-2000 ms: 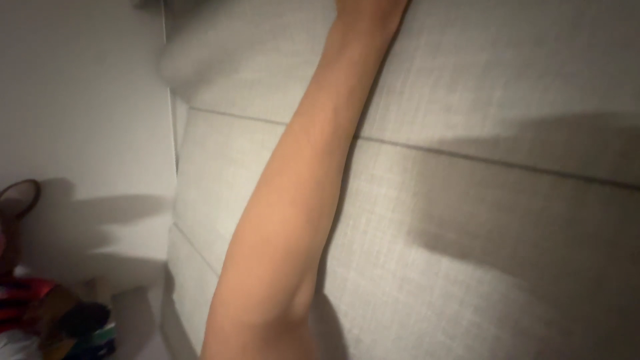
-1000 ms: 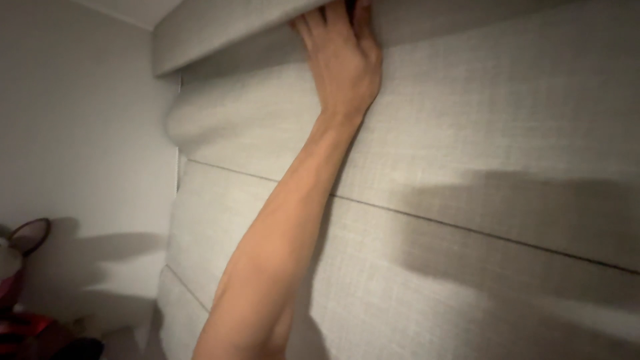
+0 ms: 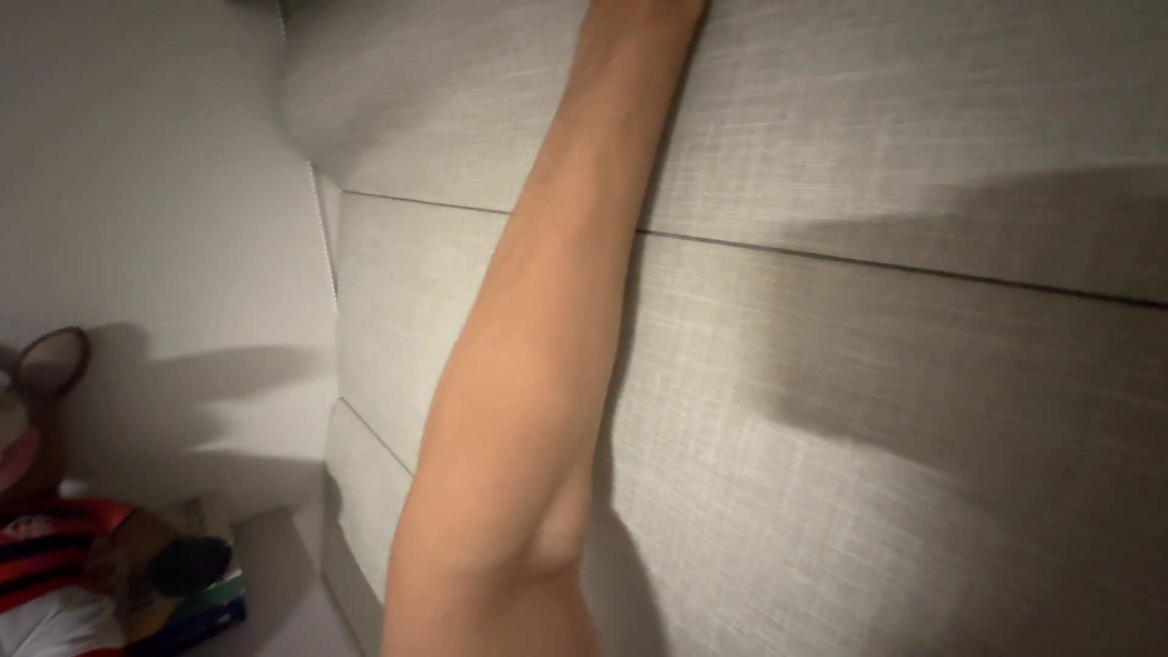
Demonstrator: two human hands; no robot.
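A bare forearm (image 3: 547, 301), which looks like my left, rises from the bottom edge to the top edge of the view. Its hand lies beyond the top edge, so its fingers and anything they touch are hidden. Behind the arm hangs a grey woven fabric Roman blind (image 3: 867, 365), crossed by thin dark seams, with a soft fold bulging at its upper left. A beaded chain (image 3: 323, 228) runs down the blind's left side. My right hand is not in view.
A pale wall (image 3: 164, 182) stands at the left. In the lower left, what seems a stuffed toy in a red and black striped shirt (image 3: 55, 538) is beside a green and blue printed item (image 3: 196, 607). A thin dark hoop (image 3: 55, 365) shows above.
One second ago my left hand was visible, its fingers up at the lower edge of a fabric-covered band above the blind. Hand and band are now out of view, as the view has tipped down.
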